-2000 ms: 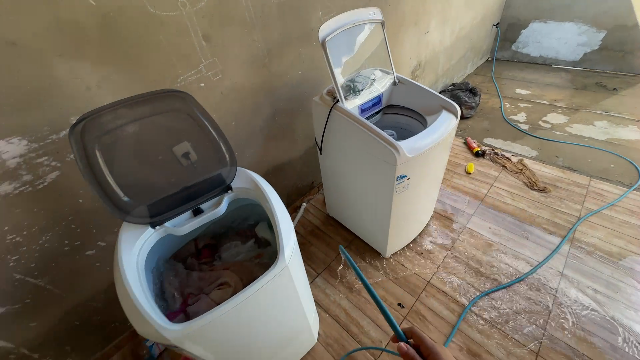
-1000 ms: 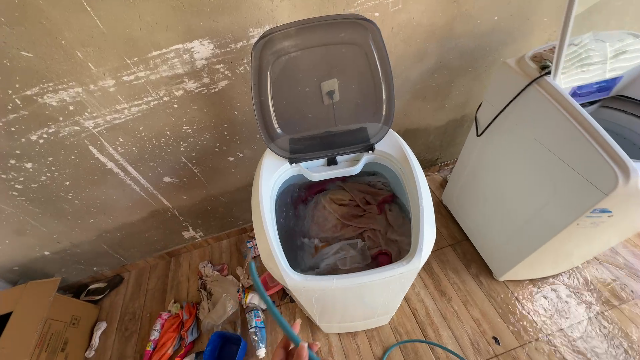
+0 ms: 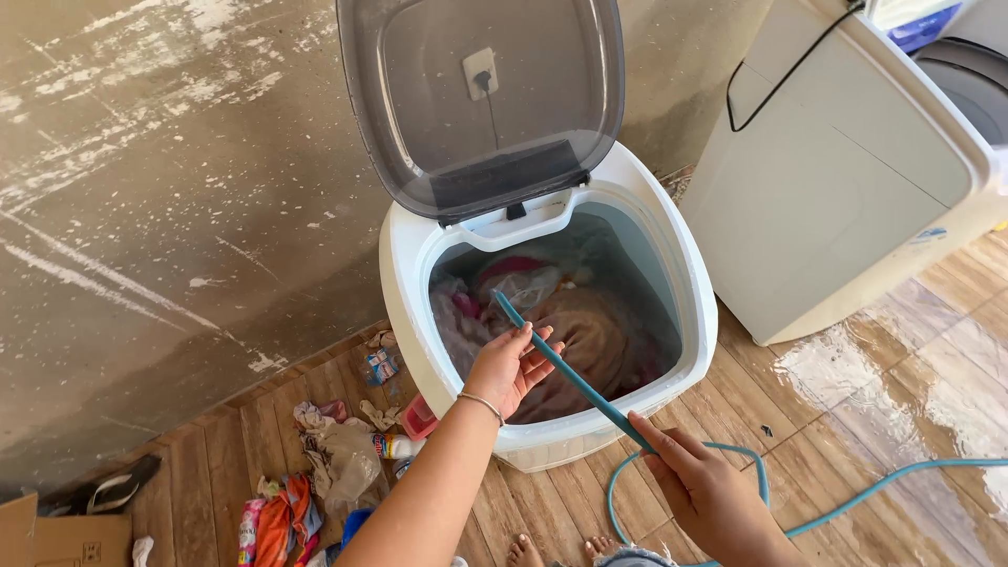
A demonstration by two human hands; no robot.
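Observation:
A teal hose [image 3: 584,387] runs slantwise over the front rim of a white top-loading washing machine [image 3: 701,315], its end above the tub. Near that end my left hand [image 3: 512,368], a bangle at its wrist, holds the hose lightly between thumb and fingers. Farther back, just outside the rim, my right hand [image 3: 693,480] grips the hose. Inside the tub, clothes [image 3: 587,331] lie in water. The smoky see-through lid [image 3: 488,94] stands raised. Whether water leaves the hose cannot be told.
A second white washer [image 3: 835,173] stands at the right, a black cord on it. Left of the machine, cloths [image 3: 276,520], a plastic bag [image 3: 352,465], a bottle [image 3: 394,446] and a cardboard box [image 3: 87,539] lie on the floor. Hose loops and wet tiles [image 3: 882,378] are at the right.
The view has swung from the second washer to the near one and moved closer. My left hand and the hose end are now over the tub; a second earlier the hose end was outside, at its front left.

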